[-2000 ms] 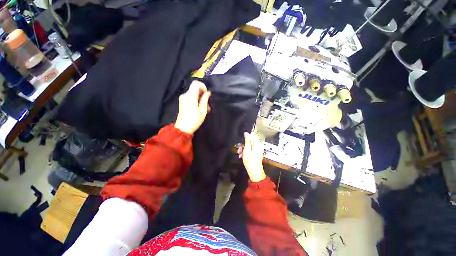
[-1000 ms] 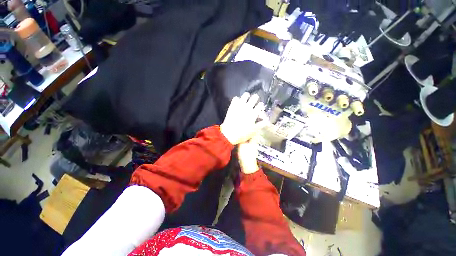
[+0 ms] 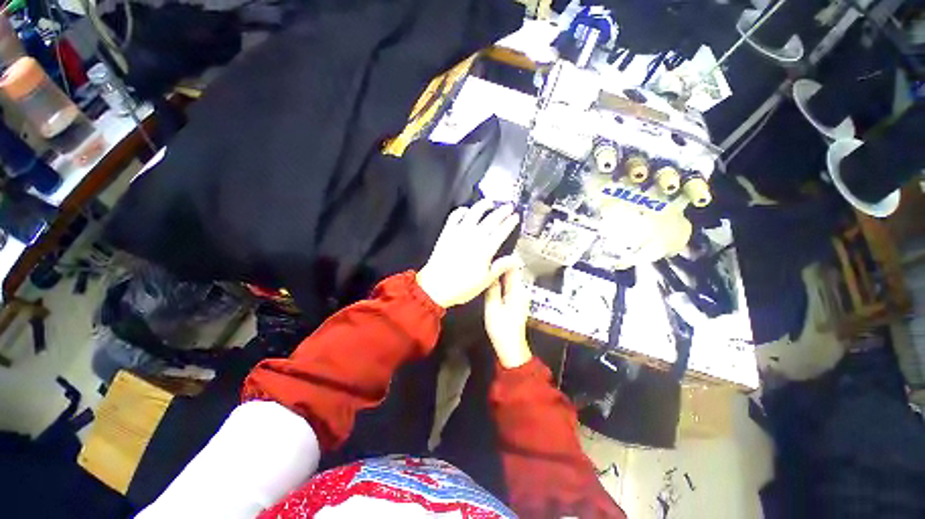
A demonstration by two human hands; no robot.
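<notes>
A black garment piece [image 3: 451, 182] lies at the left end of the white JUKI overlock machine [image 3: 619, 172] and hangs down towards my lap. My left hand [image 3: 469, 253] lies on the cloth, fingertips close to the presser foot area [image 3: 535, 218]. My right hand [image 3: 508, 309] is just below it at the table's front edge, its fingertips partly hidden by my left hand. Both hands seem to hold the cloth edge between them. A large black stack of cut panels [image 3: 254, 142] spreads to the left of the machine.
The white machine table [image 3: 710, 350] carries dark scraps. A yellow-brown strip [image 3: 431, 106] runs along its left edge. A side table with bottles [image 3: 41, 96] is at far left. A light wooden stool [image 3: 127, 431] stands lower left, near a dark plastic bag [image 3: 152, 314]. Thread stand holders [image 3: 862, 182] are upper right.
My left hand has moved from the panel's upper left to beside the needle area, close to my right hand. The cloth by the foot has shifted, baring more white surface and the yellow-brown strip.
</notes>
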